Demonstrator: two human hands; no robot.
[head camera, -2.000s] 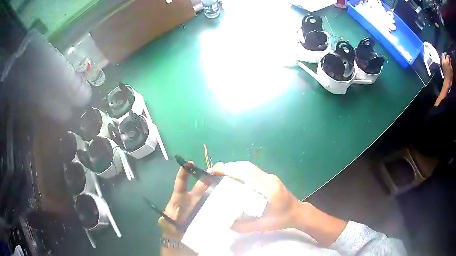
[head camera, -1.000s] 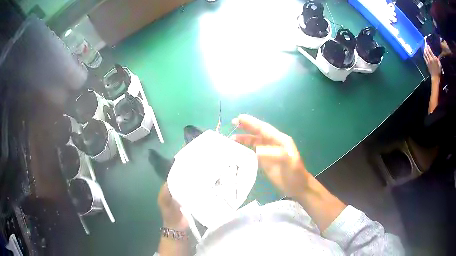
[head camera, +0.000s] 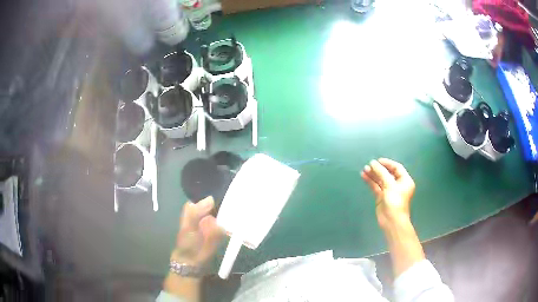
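Observation:
A white camera base housing (head camera: 256, 197) is held above the green bench, tilted, with its black bracket (head camera: 203, 177) pointing left and a white antenna (head camera: 230, 257) pointing down toward me. My left hand (head camera: 199, 236) grips the unit at its lower left; some fingers are hidden behind it. Thin lead wires (head camera: 312, 161) trail from the housing's upper right side, faint and blurred. My right hand (head camera: 390, 186) is to the right, apart from the housing, with thumb and fingertips close together. Whether it holds a wire end is too blurred to tell.
Grouped white-and-black units (head camera: 227, 100) stand in rows at left, antennas parallel. Several waiting units (head camera: 470, 127) stand at right beside a blue parts bin (head camera: 519, 97). Bottles (head camera: 197, 15) stand at the back. Strong glare lies on the green bench (head camera: 295, 218). Red cloth (head camera: 504, 13) shows at the upper right.
The view has turned, shifting the bench items. The housing has tilted, showing its bracket at left and antenna below. My right hand has moved away from the housing to the right.

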